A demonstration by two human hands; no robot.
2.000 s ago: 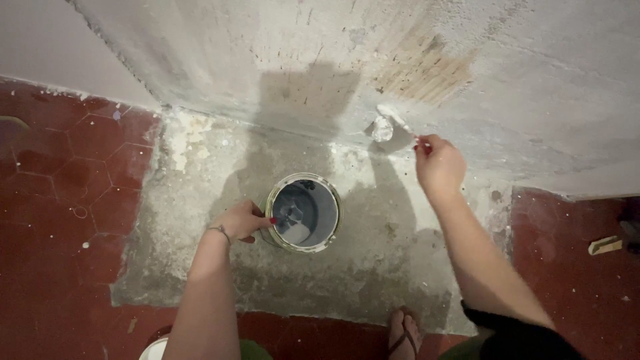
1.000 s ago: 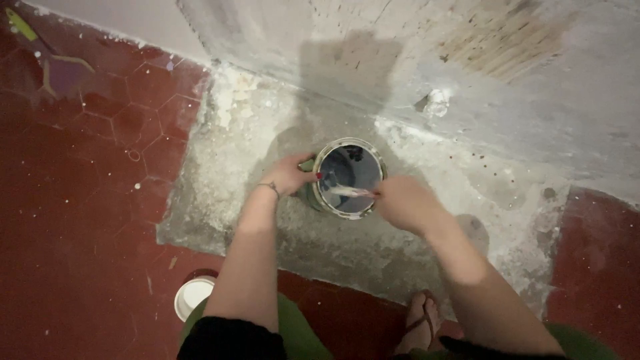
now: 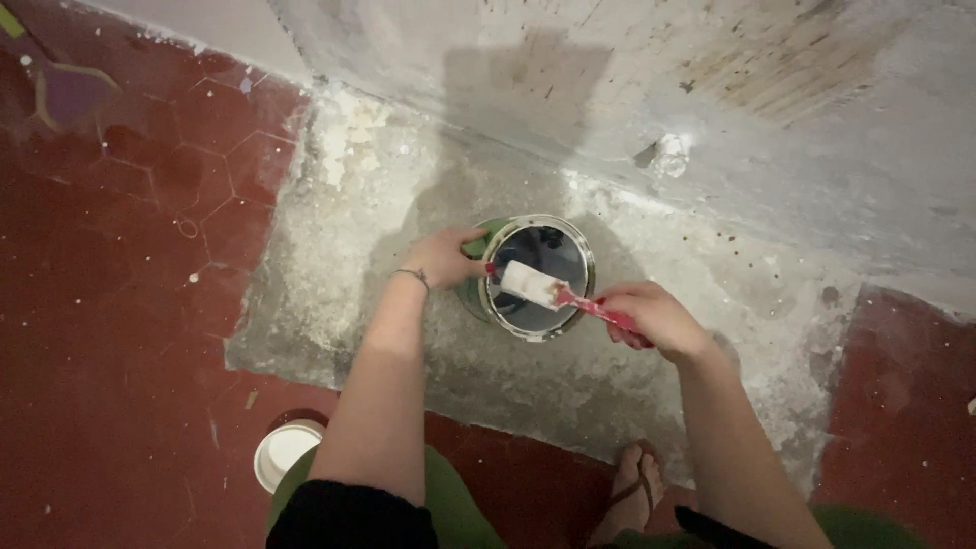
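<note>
My right hand (image 3: 648, 316) is closed around the red handle of a paintbrush (image 3: 534, 285). The brush's head, coated in white, lies over the mouth of a round metal can (image 3: 587, 263), pointing left. Dark grey surfaces show inside the can; its contents cannot be told for certain. With its thumb at the rim and its fingers on the green outer side, my left hand (image 3: 446, 259) grips the can from the left. The can stands on a rough concrete patch (image 3: 503, 381) of floor.
Beyond the can rises a patchy, whitish wall (image 3: 762, 160) with a white lump (image 3: 672, 155) low on it. A white tub (image 3: 286, 454) stands on the red tiles near my left forearm. A purple-and-green tool (image 3: 72, 91) lies at upper left. My sandalled foot (image 3: 634, 488) is below.
My right hand has come from the wall to the can with the brush. My left hand has stayed at the can's left rim. The view has shifted.
</note>
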